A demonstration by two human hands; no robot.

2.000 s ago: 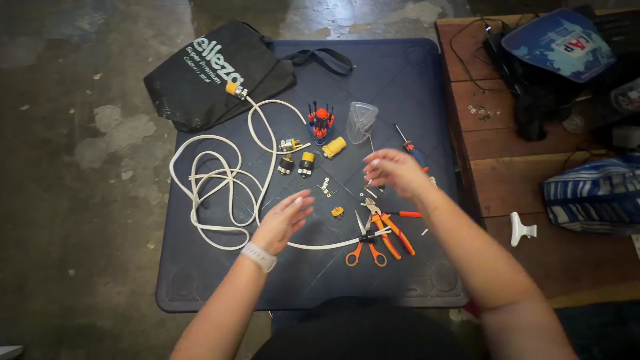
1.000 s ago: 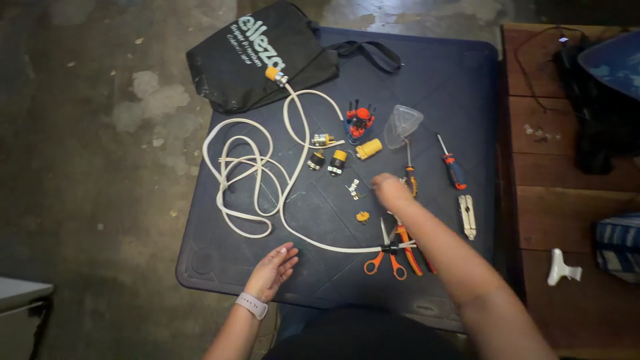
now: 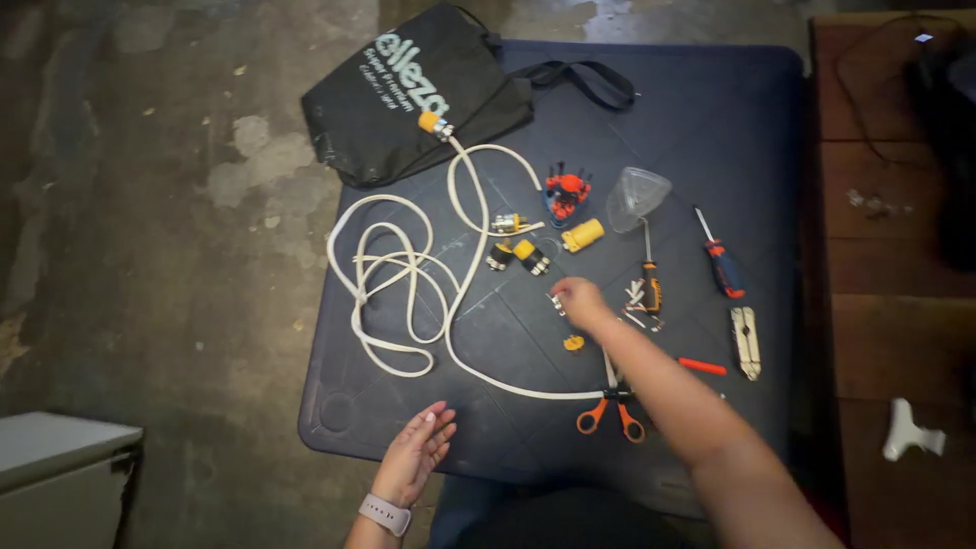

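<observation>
My right hand [image 3: 581, 301] reaches over the dark table, its fingertips at small metal parts [image 3: 557, 305]; whether it grips one I cannot tell. A small yellow plastic piece [image 3: 573, 343] lies just below it. My left hand [image 3: 422, 446] hovers at the table's front edge, fingers apart, holding nothing. A white cable [image 3: 526, 394] runs from a yellow plug [image 3: 433, 124] on the bag, through loose loops, to a black piece [image 3: 618, 393] by orange-handled scissors [image 3: 606, 419]. Above my right hand lie a yellow connector body [image 3: 583, 235] and black-and-yellow plugs [image 3: 531, 257].
A black cloth bag [image 3: 419, 91] covers the table's back left corner. Near the back stand a red-and-blue bit holder [image 3: 566, 194] and a clear plastic cover [image 3: 637, 200]. To the right lie screwdrivers [image 3: 721, 267] and a folded multi-tool [image 3: 746, 343]. A wooden surface [image 3: 877, 335] adjoins the right side.
Two seconds ago both hands were raised over the table's front half. My right hand has since come down to the small metal parts; my left has drawn back toward the front edge. The view has shifted.
</observation>
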